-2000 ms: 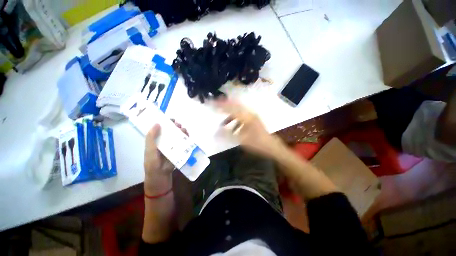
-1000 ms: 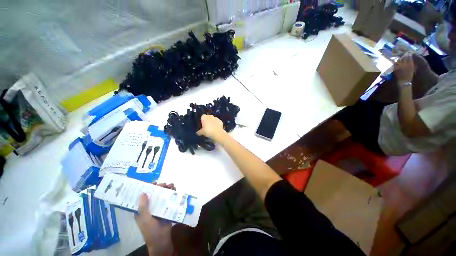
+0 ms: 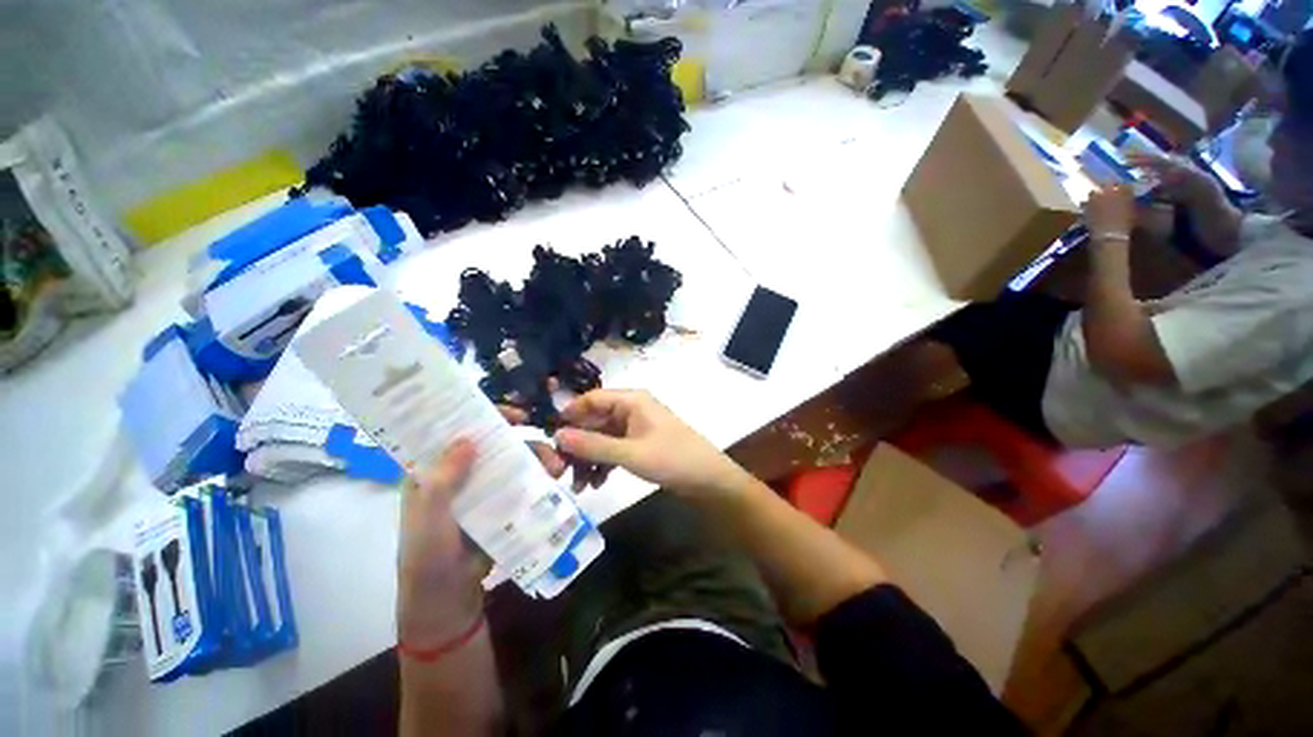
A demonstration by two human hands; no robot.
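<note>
My left hand [image 3: 449, 540] holds a white and blue retail box [image 3: 458, 449], tilted above the table edge with its printed back up. My right hand [image 3: 626, 436] is beside the box's right side, its fingertips pinched on a coiled black cable [image 3: 536, 396] partly hidden by the fingers and box. The small cable pile [image 3: 634, 295] lies just behind the hands. A fanned stack of flat blanks [image 3: 295, 429] lies left of the held box, partly covered by it. Closed boxes [image 3: 216, 583] stand in a row at the left.
A large cable heap [image 3: 504, 123] lies at the back. Loose blanks [image 3: 281, 288] are stacked at back left, near a printed bag [image 3: 58, 231]. A smartphone [image 3: 760, 330] lies right of the cables. A brown carton [image 3: 986, 202] and another person [image 3: 1166, 324] are at right.
My right hand has come back from the small pile towards the box with a cable. My left hand has turned the box more upright in view.
</note>
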